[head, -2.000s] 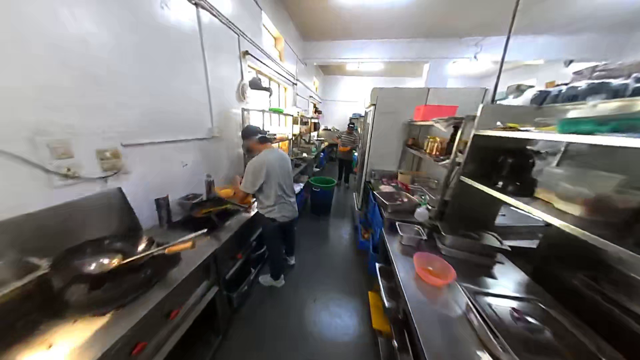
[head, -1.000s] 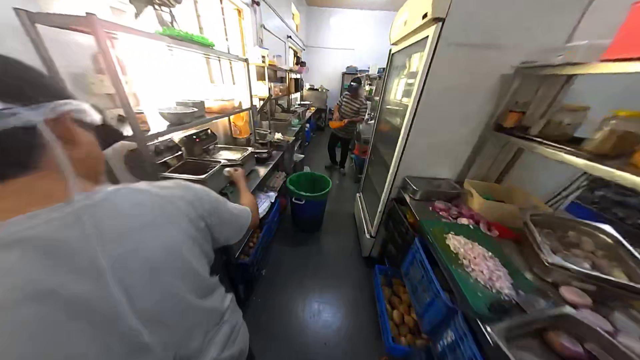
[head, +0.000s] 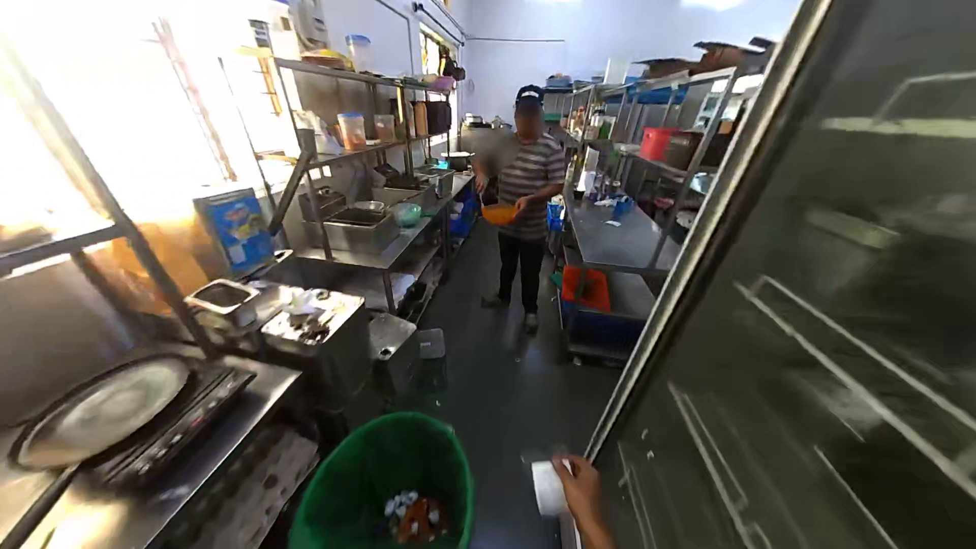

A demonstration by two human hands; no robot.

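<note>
At the bottom, right of centre, my right hand [head: 583,492] grips a small white object [head: 549,488], perhaps a cup or container; blur hides its exact kind. The hand is just left of the metal-framed glass door [head: 762,305] of a tall refrigerator. Left of it stands a green-lined waste bin [head: 457,488] with scraps at its bottom. My left hand is not in view.
Ahead in the aisle, a person [head: 531,175] in a striped shirt holds an orange bowl [head: 499,214]. Steel counters and shelves line the left. A pan [head: 107,412] rests at lower left. Another steel table [head: 610,232] stands beyond the refrigerator.
The view has moved far down the aisle, past the person in grey. The green bin and the person in stripes are now nearer. My right hand with the white object has come into view.
</note>
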